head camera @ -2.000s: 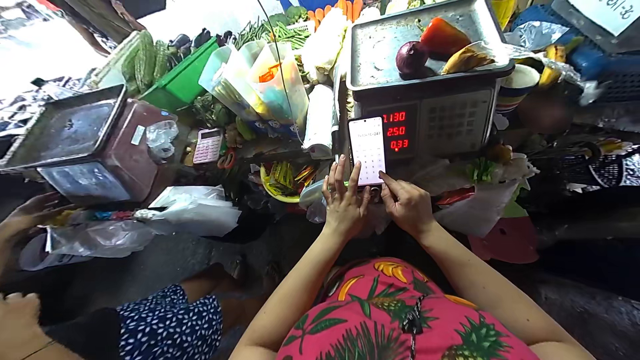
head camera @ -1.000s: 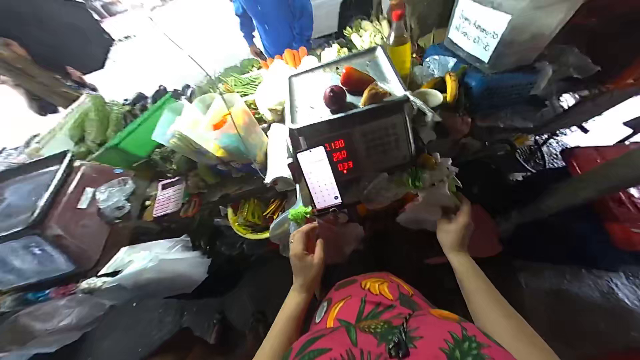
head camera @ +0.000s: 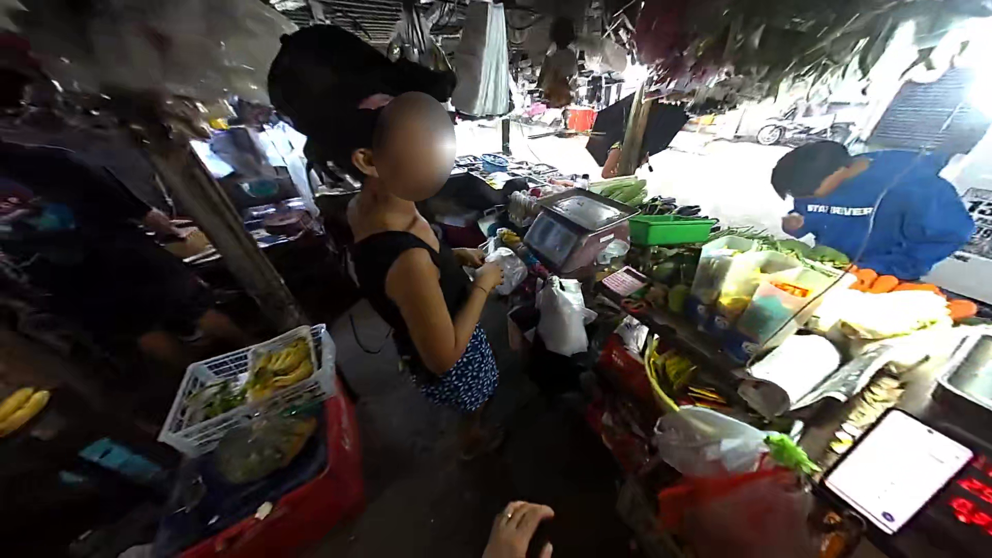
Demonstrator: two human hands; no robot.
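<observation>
My left hand (head camera: 518, 530) shows at the bottom edge, a ring on one finger and its fingers loosely bent; I see nothing held in it. My right hand is out of the frame. Right of my left hand hang a red plastic bag (head camera: 736, 504) and a clear plastic bag (head camera: 709, 442). A lit smartphone (head camera: 897, 471) leans against the digital scale, whose red digits (head camera: 973, 496) show at the right edge. Between the stall's goods lies a pink calculator (head camera: 625, 281). A yellow basket (head camera: 657, 380) holds chili peppers.
A person in a black top (head camera: 434, 294) stands ahead, handling a clear bag. A second scale (head camera: 577, 225), a green tray (head camera: 671, 230) and plastic containers (head camera: 763, 294) line the stall. At left, a white crate (head camera: 186, 418) rests on a red box (head camera: 349, 457). A person in blue (head camera: 876, 209) bends behind the vegetables.
The view has swung far to the left. Two seconds ago both my hands were at the phone; one second ago they were apart from it. Now only my left hand shows.
</observation>
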